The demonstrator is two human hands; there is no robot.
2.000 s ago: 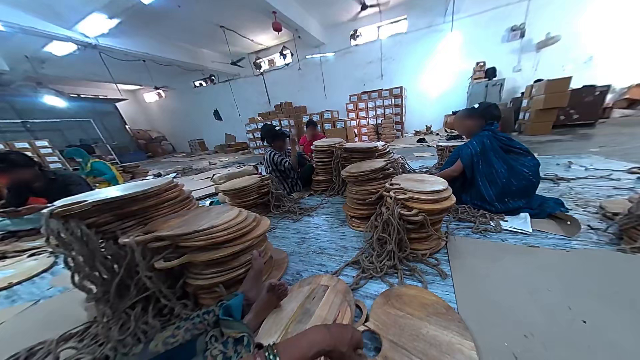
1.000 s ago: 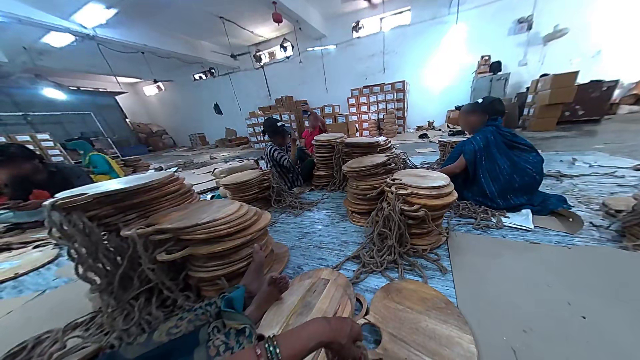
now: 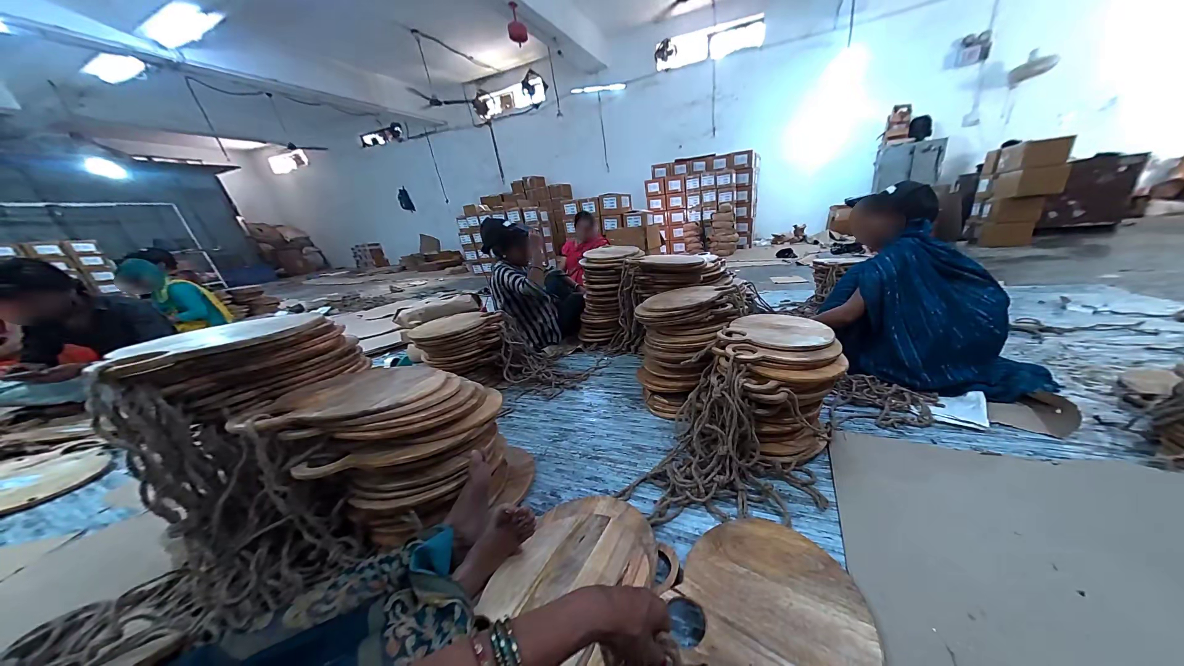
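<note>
My left hand [image 3: 640, 622] is low in the head view, above the handle end of a round wooden board [image 3: 777, 592]. Its fingers are bent; whether they grip anything cannot be told. Bangles circle the wrist. A second round board [image 3: 573, 555], made of joined strips, lies partly beneath the forearm, its ring handle close to the first board's handle hole. Bare feet [image 3: 495, 532] rest beside it. To the left rises a stack of handled round boards [image 3: 407, 444], with knotted rope [image 3: 240, 518] hanging next to it. My right hand is out of view.
More board stacks stand left [image 3: 231, 351] and ahead [image 3: 782, 388], where rope [image 3: 726, 453] spills onto the blue-grey floor sheet [image 3: 573, 425]. A cardboard sheet [image 3: 999, 536] lies right. A seated person [image 3: 911, 296] and others work around the stacks. Cartons [image 3: 703, 203] line the far wall.
Compared with two seconds ago, my left hand and forearm show slightly higher in the view, with more of the wrist visible. The nearby boards have not plainly moved.
</note>
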